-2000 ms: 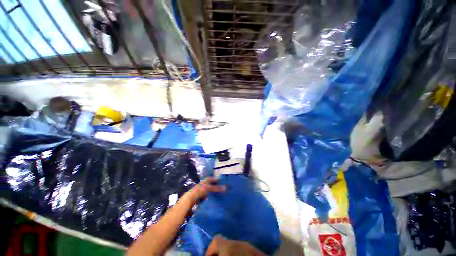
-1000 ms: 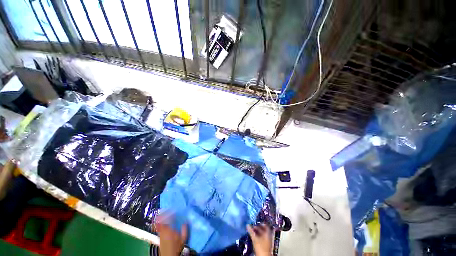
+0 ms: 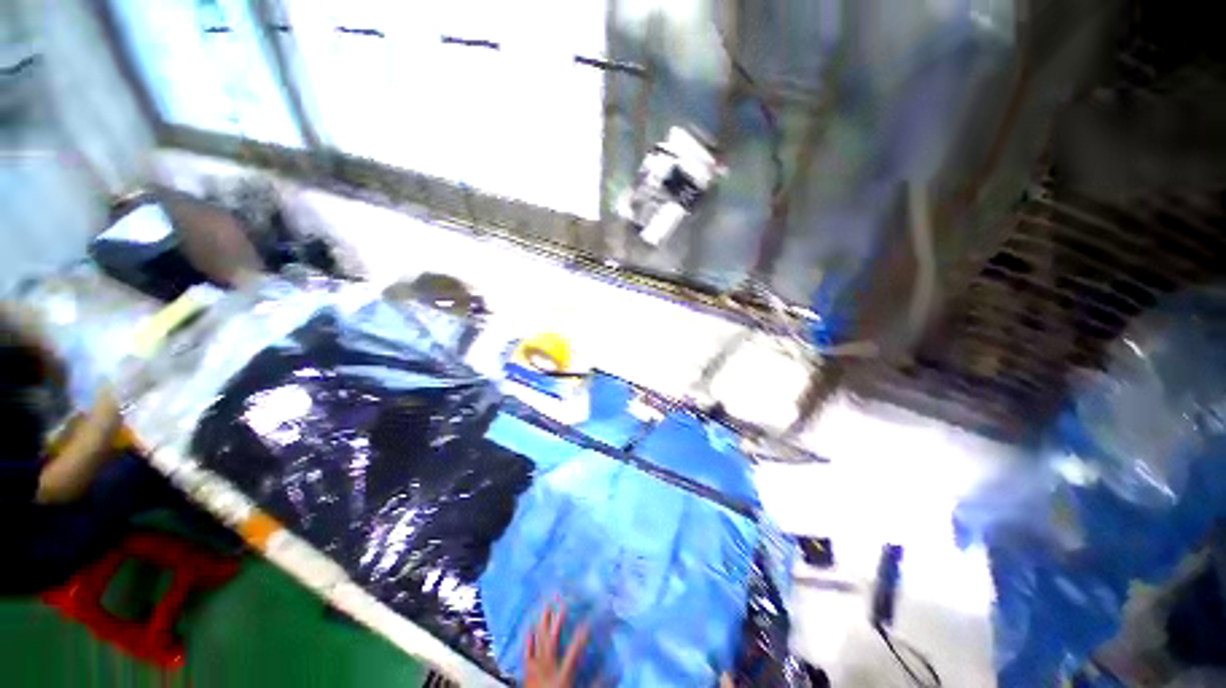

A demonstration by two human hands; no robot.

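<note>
A blue plastic bag [image 3: 625, 565] lies spread over the right part of black bundles under glossy clear film [image 3: 363, 470] on the white table. My left hand [image 3: 554, 648] is at the bottom edge of the picture, fingers apart, on or just over the blue plastic. It holds nothing that I can see. Of my right hand [image 3: 727, 680] only a tiny blurred bit shows at the bottom edge, by the bag's right side; its fingers are hidden. The picture is blurred.
A black device with a cord loop [image 3: 887, 585] and a small black square object [image 3: 815, 550] lie to the right. A yellow tape roll [image 3: 545, 352] is near the wall. Blue bags [image 3: 1116, 524] hang at right. Another person's arm [image 3: 84, 450] and a red stool [image 3: 141, 591] are at left.
The view has swung, so the scene sits lower and further right. The blue bag looks smoother and wider over the bundle. My right hand has dropped almost out of the picture.
</note>
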